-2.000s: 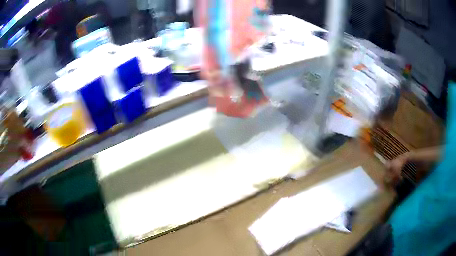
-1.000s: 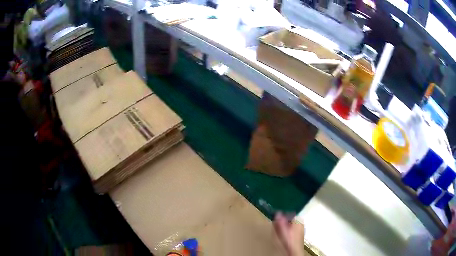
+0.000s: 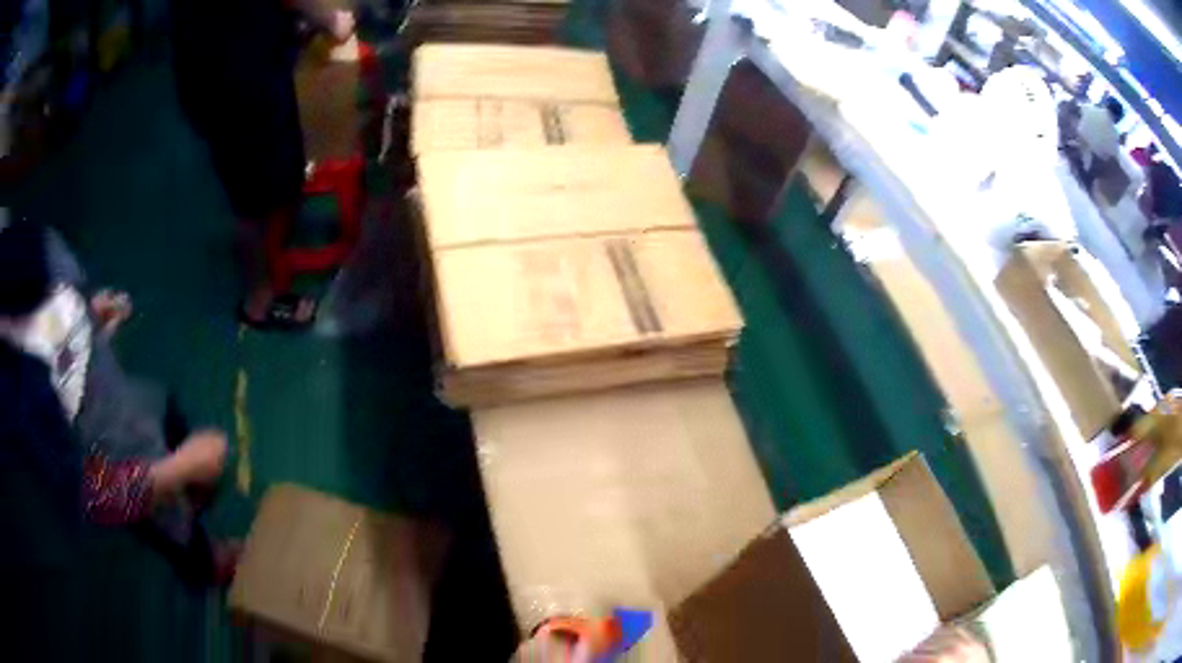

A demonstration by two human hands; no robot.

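Observation:
An open brown carton [image 3: 758, 602] stands tilted at the bottom right of centre, with a bright white surface [image 3: 866, 576] showing inside. My right hand [image 3: 946, 645], blurred and cut off by the bottom edge, is at the carton's near rim with its fingers against it. A tape dispenser [image 3: 599, 633], orange and blue, lies at the bottom edge on the cardboard-covered bench [image 3: 609, 492]. A small skin-toned patch beside its left end may be my left hand [image 3: 535, 649]; it is blurred and mostly cut off, so its grip is hidden.
Flattened cartons [image 3: 583, 292] are stacked on the bench ahead. A white shelf [image 3: 953, 246] runs along the right, with an open tray box [image 3: 1063, 337]. A closed carton [image 3: 331, 563] is low at left, near a seated person's hand [image 3: 195, 464]. Another person stands beyond by a red stool [image 3: 318, 227].
The view has swung left. An open carton now stands at the bench's right side, where none showed before. My right hand is now at its rim.

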